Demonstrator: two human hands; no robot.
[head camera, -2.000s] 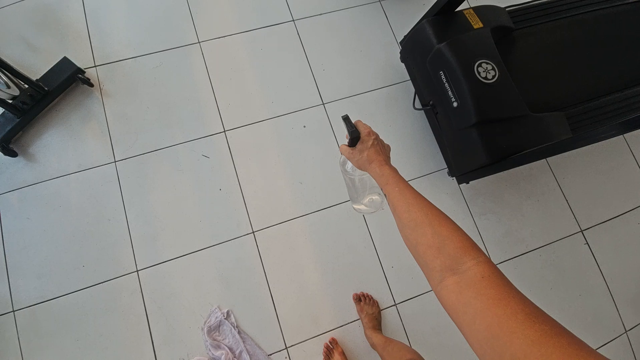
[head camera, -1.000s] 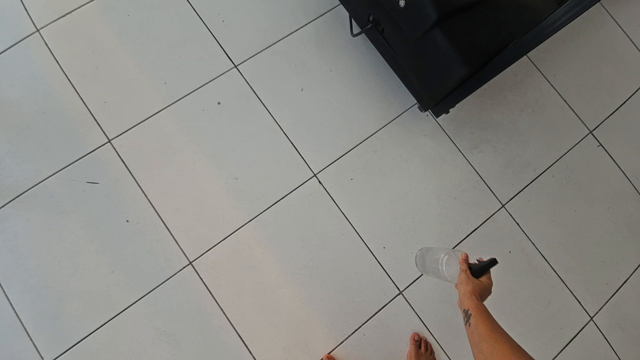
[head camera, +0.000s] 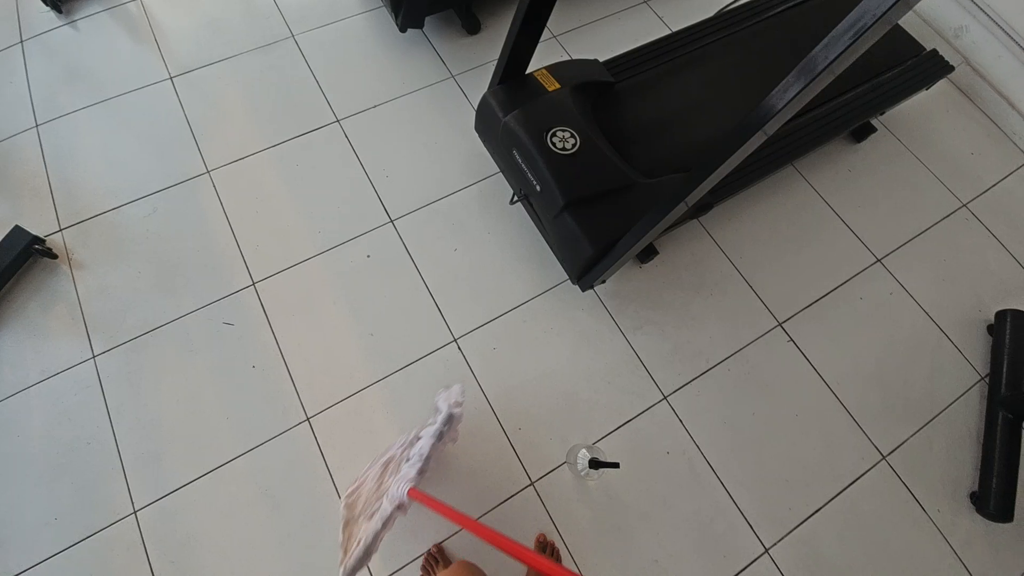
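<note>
A pale cloth mop head (head camera: 400, 480) on a red pole (head camera: 488, 534) crosses the lower middle of the head view. The pole runs out at the bottom edge, near my bare feet. Neither of my hands is in the frame, so what holds the pole is hidden. To the right of the pole, a clear plastic spray bottle (head camera: 586, 462) with a black trigger head stands upright on the tiled floor, with no hand on it.
A black treadmill (head camera: 592, 152) fills the upper right, its upright slanting across. Other black equipment feet show at the left edge (head camera: 20, 252), the top (head camera: 432, 12) and the right edge (head camera: 1004, 416). White floor tiles (head camera: 320, 296) lie between them, with small dark specks.
The spray bottle, held in a hand in both earlier frames, now stands released on the floor. That hand has left the view. The red pole and mop head have come into view.
</note>
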